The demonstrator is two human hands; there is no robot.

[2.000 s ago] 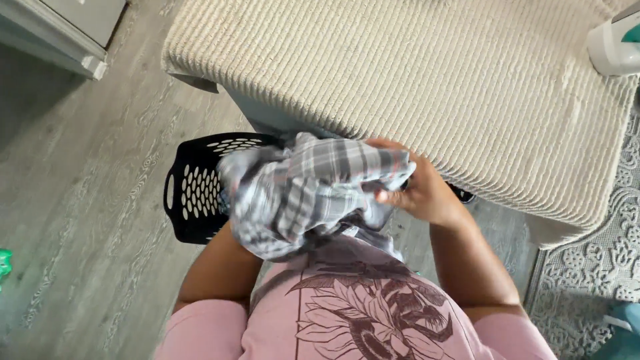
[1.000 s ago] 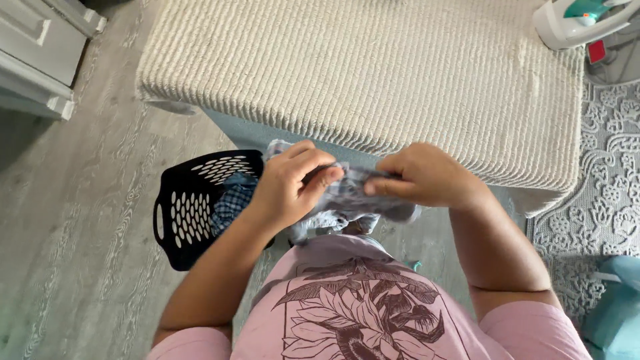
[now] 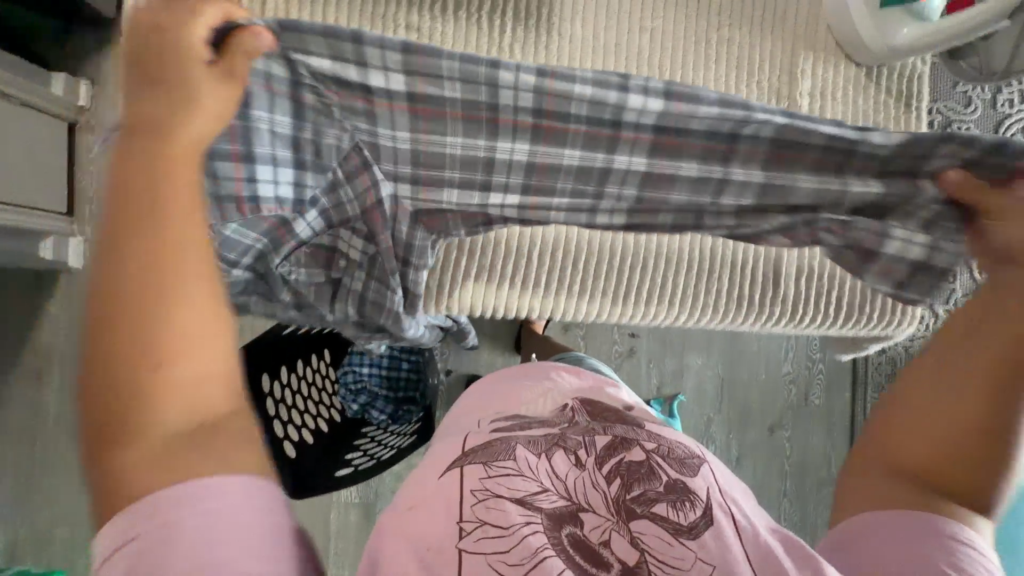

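Observation:
A grey, white and red plaid shirt (image 3: 560, 144) is stretched sideways between my two hands, above a surface covered with a ribbed cream cloth (image 3: 640, 280). At the upper left, my left hand (image 3: 192, 72) grips the shirt's upper edge. My right hand (image 3: 988, 216) holds its narrow far end at the right edge of the view, partly cut off. The body of the shirt hangs in folds below my left hand, its lower part over the basket.
A black plastic laundry basket (image 3: 300, 456) with oval holes stands on the grey wood-look floor, a blue plaid cloth (image 3: 384, 384) inside. A white clothes iron (image 3: 872, 32) rests at the top right. White furniture (image 3: 36, 152) is at left; a patterned grey rug (image 3: 972, 104) lies right.
The plaid shirt was bunched between my hands and is now spread out wide. My hands have moved far apart, the left one to the left and the right one to the right.

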